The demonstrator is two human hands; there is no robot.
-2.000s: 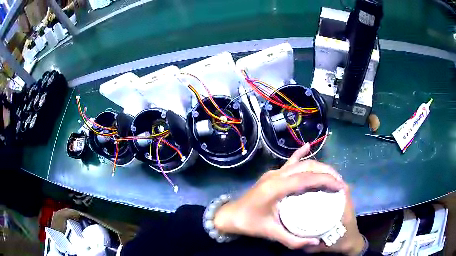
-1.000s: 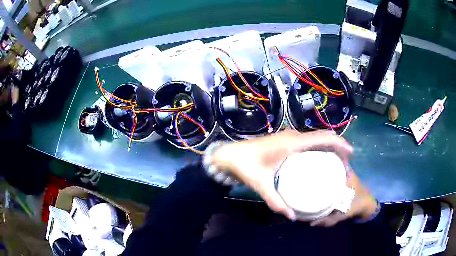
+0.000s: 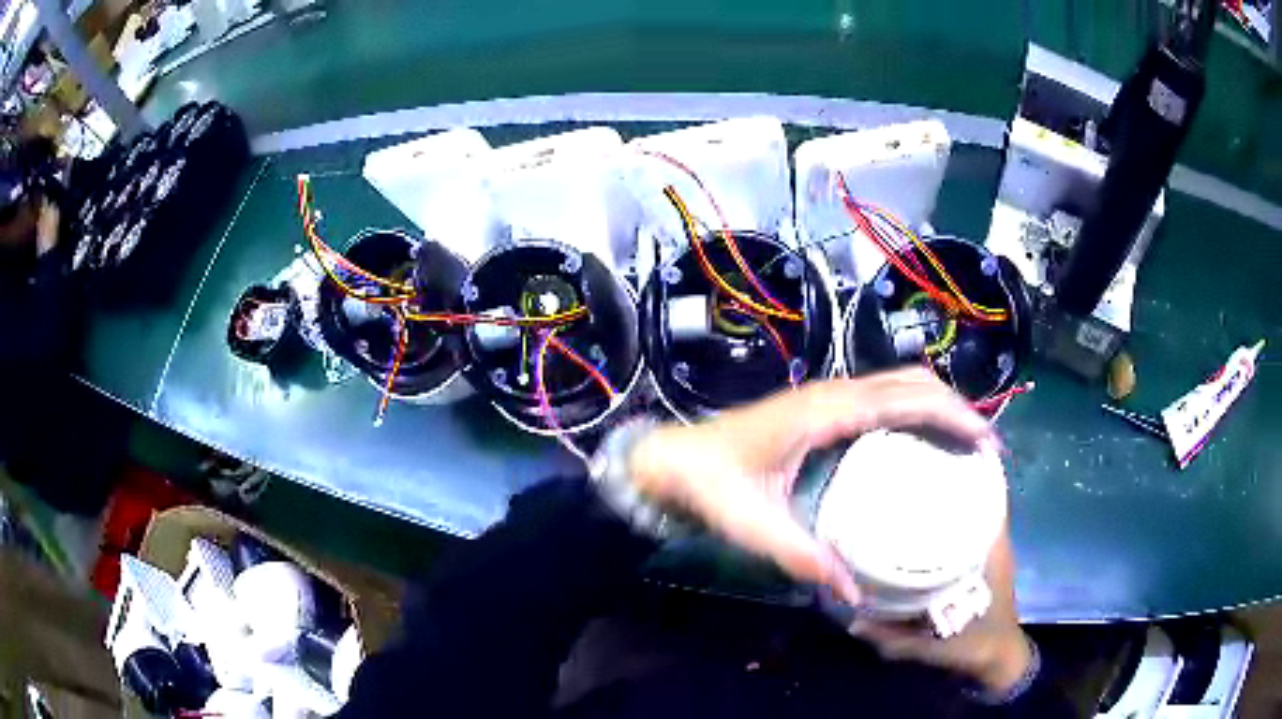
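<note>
A white round flask [image 3: 914, 513], seen from above with its lid on, is between my hands near the bench's front edge. My left hand [image 3: 766, 464], with a beaded bracelet at the wrist, curves around the lid's left and far side. My right hand [image 3: 970, 639] holds the flask from below and the right, partly hidden by it. A small white tab sticks out at the flask's near side. My left hand partly covers the near rim of the rightmost camera housing [image 3: 939, 316].
More black-and-white housings [image 3: 738, 323] with coloured leads stand in a row. A small black camera head [image 3: 264, 323] is at the left end. A black upright device [image 3: 1132, 183] and a glue tube [image 3: 1212, 405] are at right. A carton [image 3: 176, 534] of camera parts is at lower left. A person's hand shows far left.
The view has shifted, so the housings sit further right than two seconds ago. Both hands still hold the flask, now with its round lid facing up more. The bench items keep their arrangement.
</note>
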